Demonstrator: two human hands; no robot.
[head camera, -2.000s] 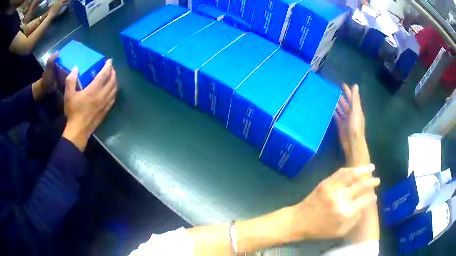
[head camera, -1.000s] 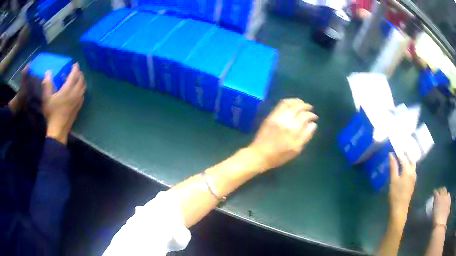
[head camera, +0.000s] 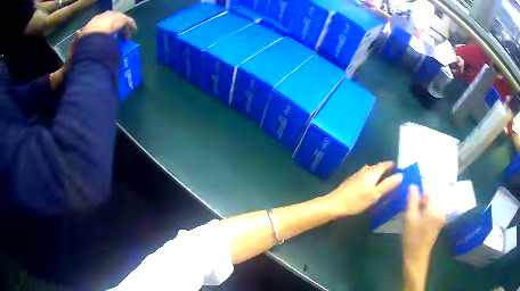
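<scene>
An open carton (head camera: 397, 199), blue outside with white flaps standing up, is at the right of the green table. My left hand (head camera: 368, 187), with a bracelet on the wrist, holds its left side, fingers on the blue wall. My right hand (head camera: 421, 219) is at its near side, slightly blurred, with fingers on the carton by the white flaps. A second open carton (head camera: 474, 234) with white flaps stands just right of my right hand. A row of closed blue cartons (head camera: 276, 79) stands at the centre, left of my hands.
More closed cartons (head camera: 349, 37) stand behind the row. At the left, a person in a dark sleeve (head camera: 85, 119) holds a blue carton (head camera: 129, 68). Pale upright dividers (head camera: 483, 136) stand at the right back. Other people and open cartons are at the far right. The table's curved edge (head camera: 188, 190) runs in front.
My left hand has moved right from beside the closed row onto the open carton. That carton is now apart from the second one. The left neighbour's arm has swung across their carton.
</scene>
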